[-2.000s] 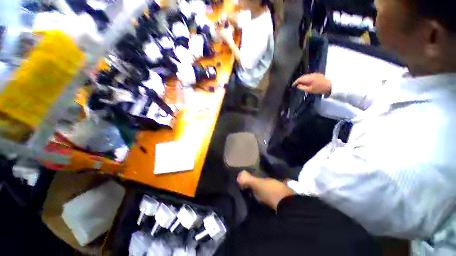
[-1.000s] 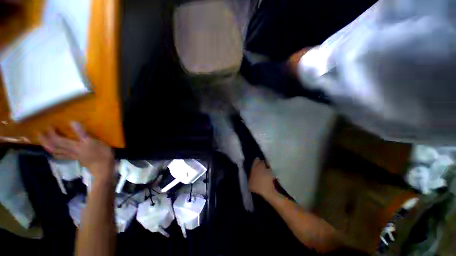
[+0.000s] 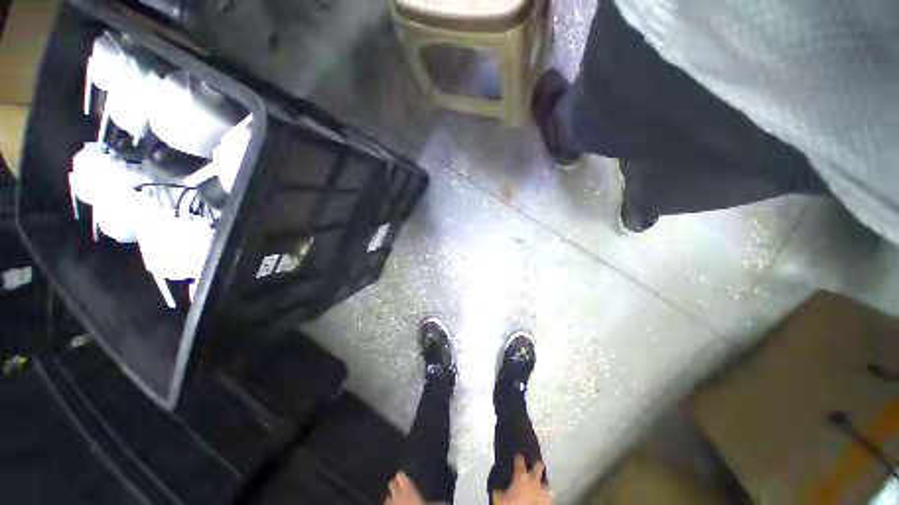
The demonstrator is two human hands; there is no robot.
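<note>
A black crate (image 3: 251, 138) stands at the left, seen from above. It holds several white camera housings (image 3: 187, 113) with thin white antennas and black leads. My left hand (image 3: 404, 490) is at the bottom edge over my left thigh, mostly cut off; whether it holds anything is hidden. My right hand (image 3: 522, 483) is at the bottom edge over my right thigh, partly cut off, with fingers apart and nothing visible in it. Neither hand touches the crate.
My dark shoes (image 3: 516, 360) stand on the grey floor (image 3: 473, 247). A beige plastic stool (image 3: 468, 64) is at the top. A person in dark trousers (image 3: 690, 148) stands at upper right. A cardboard carton (image 3: 808, 395) is at lower right. More black crates (image 3: 108, 434) are at lower left.
The view has swung down to the floor and the orange bench has left it. My left hand is off the bench edge, and both hands are now low by my thighs.
</note>
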